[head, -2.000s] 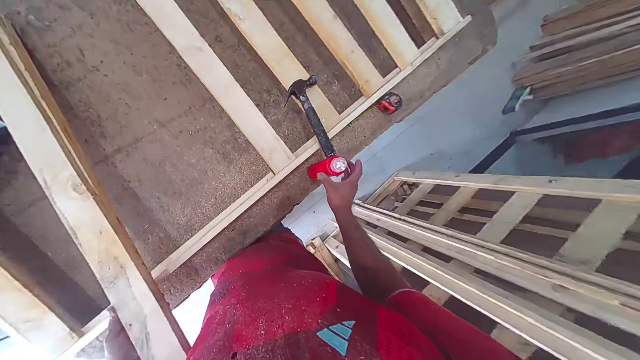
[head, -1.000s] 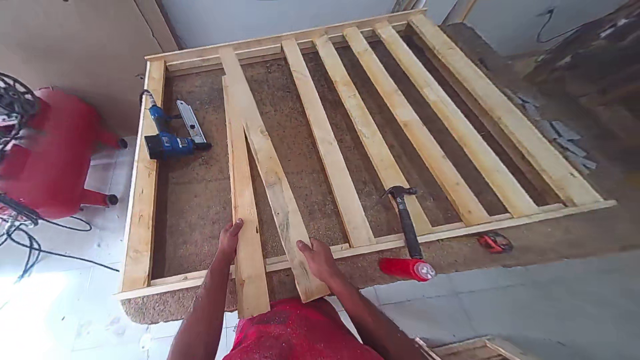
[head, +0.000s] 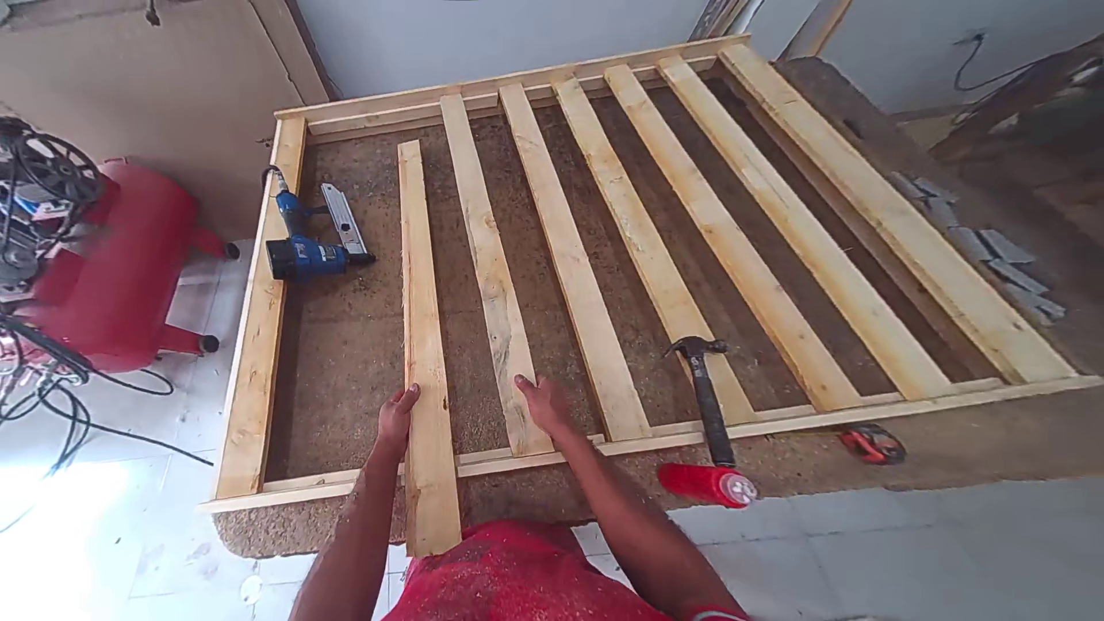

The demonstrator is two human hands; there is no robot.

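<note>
My left hand [head: 397, 418] grips the edge of a loose wooden slat [head: 424, 345], whose near end overhangs the frame toward my body. My right hand [head: 543, 405] is on another wooden slat [head: 493, 267] that spans the wooden frame [head: 259, 345], with its near end on the front rail. Several more slats lie across the frame to the right. A claw hammer [head: 707, 397] rests head-up on a slat, its handle over the front rail. A red bottle [head: 703, 485] lies beside the handle's end.
A blue nail gun [head: 306, 250] lies inside the frame at left. The frame sits on a rough brown worktop [head: 975, 440], with a red tape measure [head: 873, 444] near its front edge and grey strips [head: 1005, 247] at right. A red air compressor [head: 129, 259] and hoses stand on the floor at left.
Two seconds ago one hand held the red bottle by the hammer. One second ago the two slats overlapped at their far ends; now they lie apart, the right one spanning the frame.
</note>
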